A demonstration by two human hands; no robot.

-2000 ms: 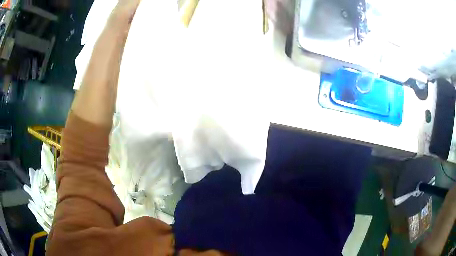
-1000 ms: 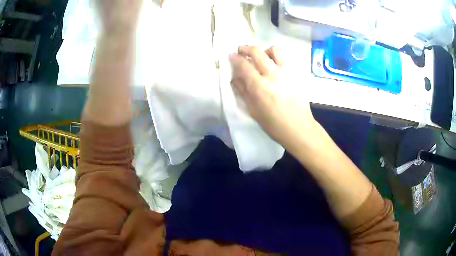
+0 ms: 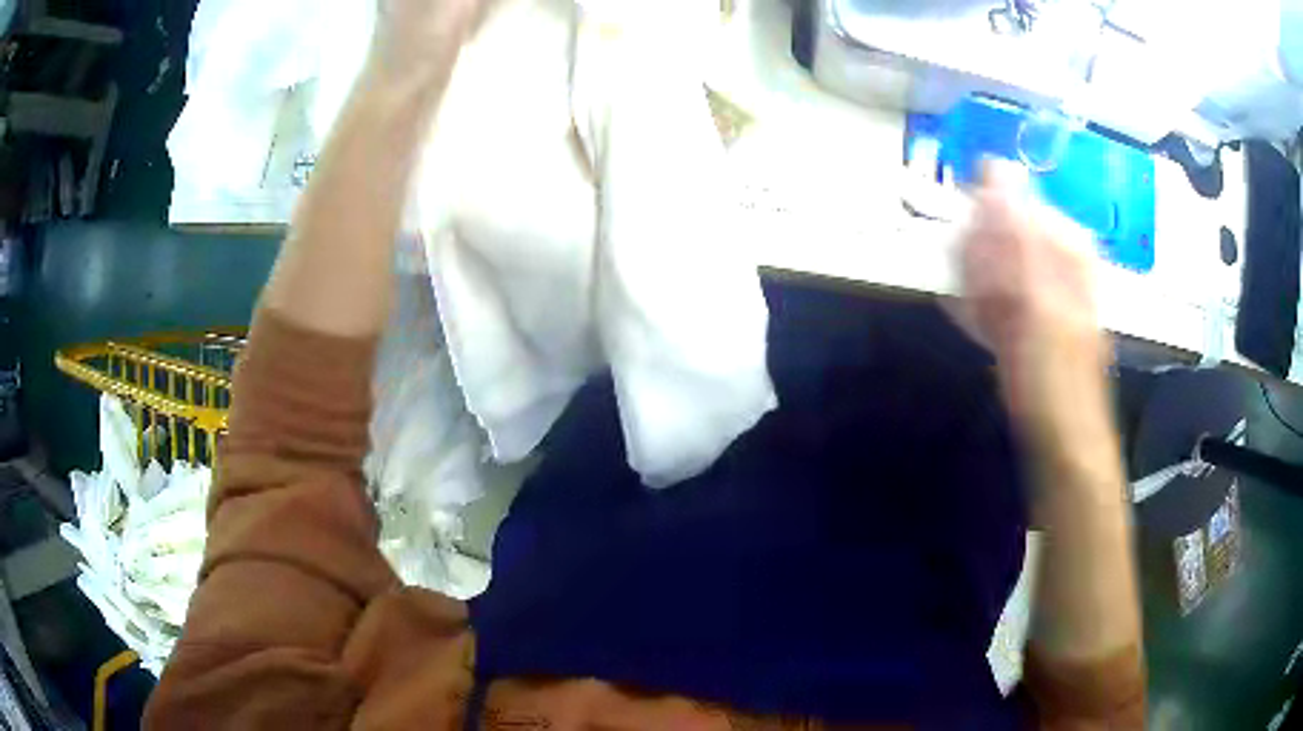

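A white garment panel point(image 3: 536, 271) lies on the table and hangs over its front edge onto the navy apron, in two lobes. My left hand point(image 3: 429, 36) is at the top edge, partly cut off, at the panel's upper left; its fingertips are not clear, so its grip cannot be told. My right hand point(image 3: 1022, 257) is blurred, in front of the blue tray point(image 3: 1122, 193) and away from the panel; no cloth shows in it, but its fingers are too blurred to tell apart.
The sewing machine's grey metal plate point(image 3: 929, 32) is at the upper right. More white cloth point(image 3: 229, 129) lies at the table's left. A yellow basket point(image 3: 143, 386) with white pieces point(image 3: 143, 550) stands at lower left. A dark slab point(image 3: 1269, 257) is at the far right.
My right hand came in from the lower right onto the panel, then let go and moved right to the blue tray. My left hand reappeared at the top; the panel's hanging part shifted slightly left.
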